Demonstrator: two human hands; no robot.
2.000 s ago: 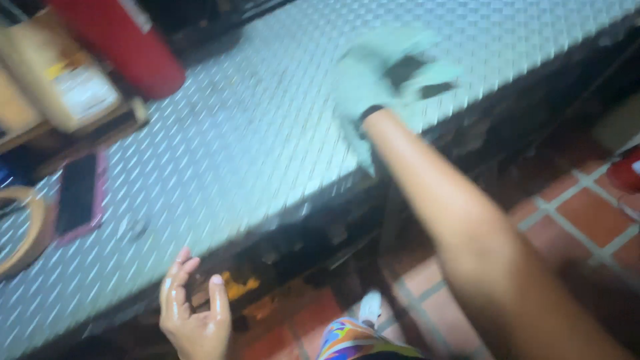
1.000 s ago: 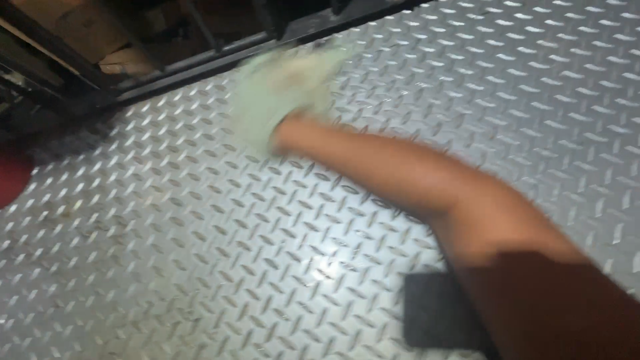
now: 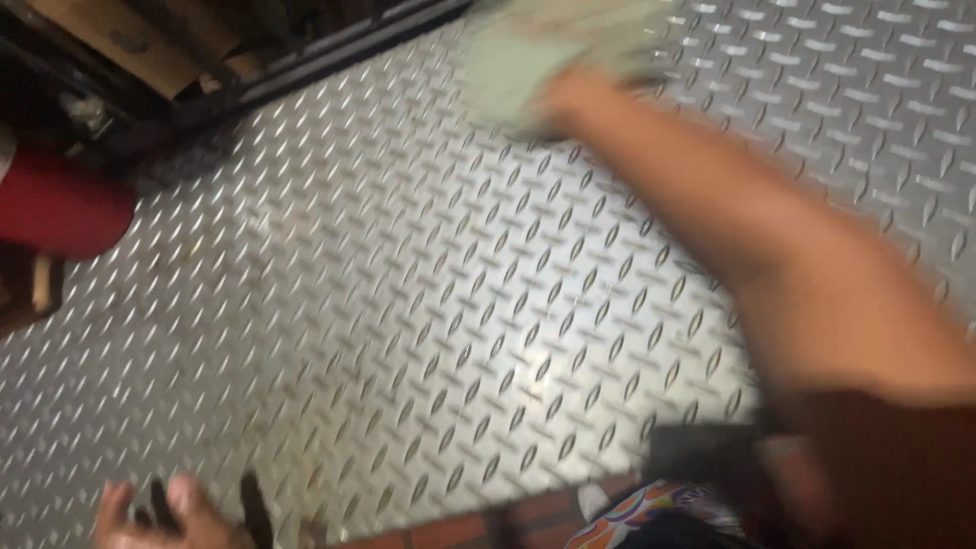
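My right arm reaches up and across a metal diamond-plate surface [image 3: 427, 305]. At the top, my right hand [image 3: 576, 84] is blurred and mostly hidden by a pale green cloth [image 3: 518, 61], which lies around and under it on the plate; the fingers cannot be made out. My left hand [image 3: 164, 518] is at the bottom left edge of the view, over the near part of the plate, with its fingers apart and nothing in them. Part of it is cut off by the frame.
A red cylinder [image 3: 65, 206] stands at the left edge beside a wooden piece [image 3: 42, 282]. A black metal frame [image 3: 305, 65] runs along the plate's far side, with cardboard [image 3: 137, 46] behind it. Below the near edge are floor tiles [image 3: 450, 534] and patterned clothing [image 3: 648, 511].
The view has shifted along the plate. One second ago my left hand was out of view; it now shows at the bottom left. The cloth has moved with my right hand over the plate.
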